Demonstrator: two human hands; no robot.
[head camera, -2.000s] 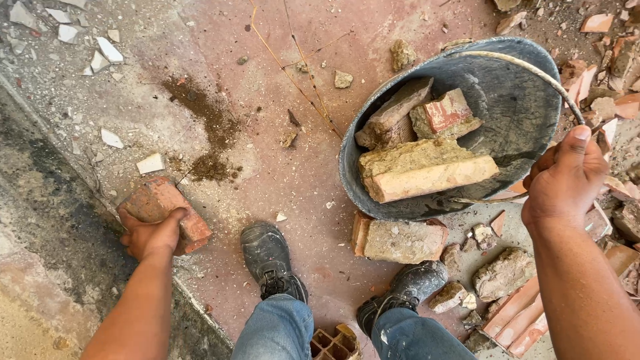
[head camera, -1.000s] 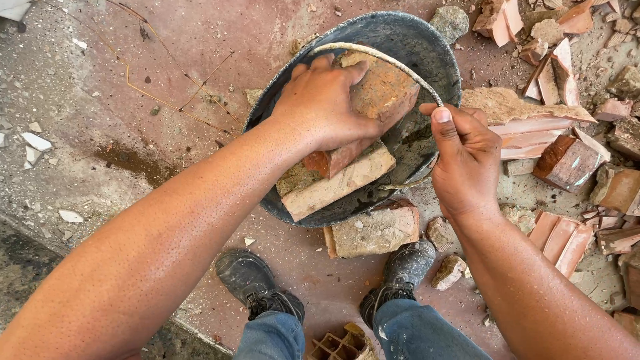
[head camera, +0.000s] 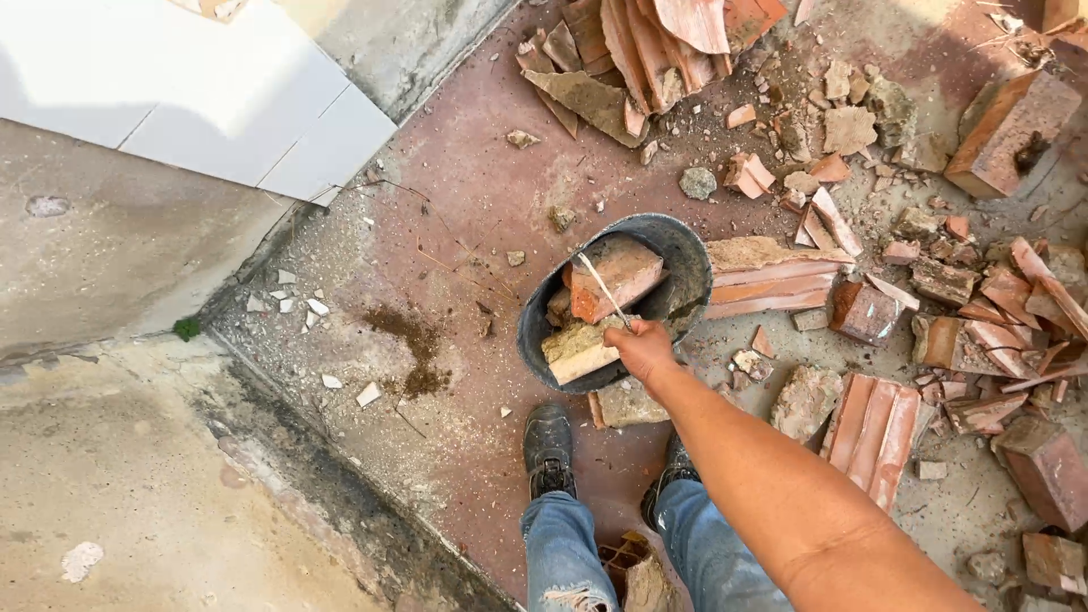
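Note:
My right hand (head camera: 644, 347) is closed around the handle (head camera: 605, 287) of a dark rubber bucket (head camera: 695, 255) in front of my boots. Inside it, a reddish brick (head camera: 616, 276) rests beside a mortar-covered brick piece (head camera: 582, 350), with more rubble partly hidden beneath. Against the bucket's near side lies another broken brick (head camera: 633, 405), partly covered by my wrist. My left hand is out of view.
Broken hollow bricks (head camera: 769, 285) and rubble spread to the right. Clay fragments (head camera: 654, 51) are heaped at the top. White tile chips (head camera: 368, 394) lie left, near the wall base (head camera: 340, 459). A hollow brick piece (head camera: 642, 578) sits between my legs.
One second ago my left hand was on the reddish brick in the bucket; now it is out of view and the brick lies there. The view has widened and shifted.

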